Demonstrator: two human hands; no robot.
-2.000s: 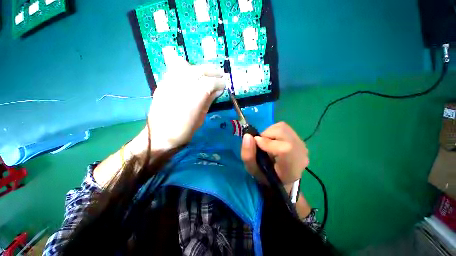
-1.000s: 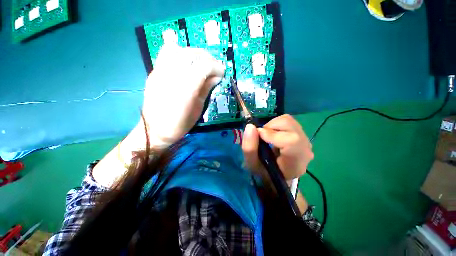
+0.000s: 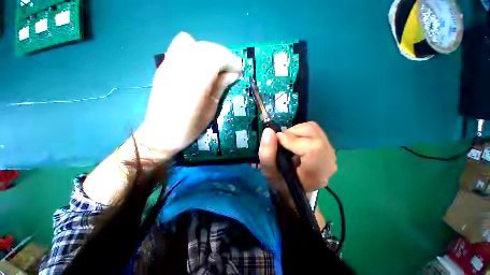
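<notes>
The green PCB panel (image 3: pixel 275 81) with white rectangles lies in a black fixture (image 3: pixel 303 86) in front of me. My right hand (image 3: pixel 301 158) holds the black soldering iron (image 3: pixel 292 180) like a pen, its metal tip at the gap between the middle and right board columns. My left hand (image 3: pixel 188 99) lies over the panel's left part, fingertips pinched close to the iron tip. Solder wire (image 3: pixel 80 100) trails across the mat to my left hand. Whatever is between my left fingertips is washed out by glare and hidden.
Stacked green panels (image 3: pixel 53 24) are at the far left. A round yellow-and-black pot or roll (image 3: pixel 413 32) is at the far right, beside a black box (image 3: pixel 475 80). The cord (image 3: pixel 438 157) runs at right. Cardboard boxes (image 3: pixel 470 207) stand below right on the floor side.
The panel and fixture sit lower in the view, nearer my body. Both hands have worked up along the gap towards the panel's far edge. More of the round pot or roll shows.
</notes>
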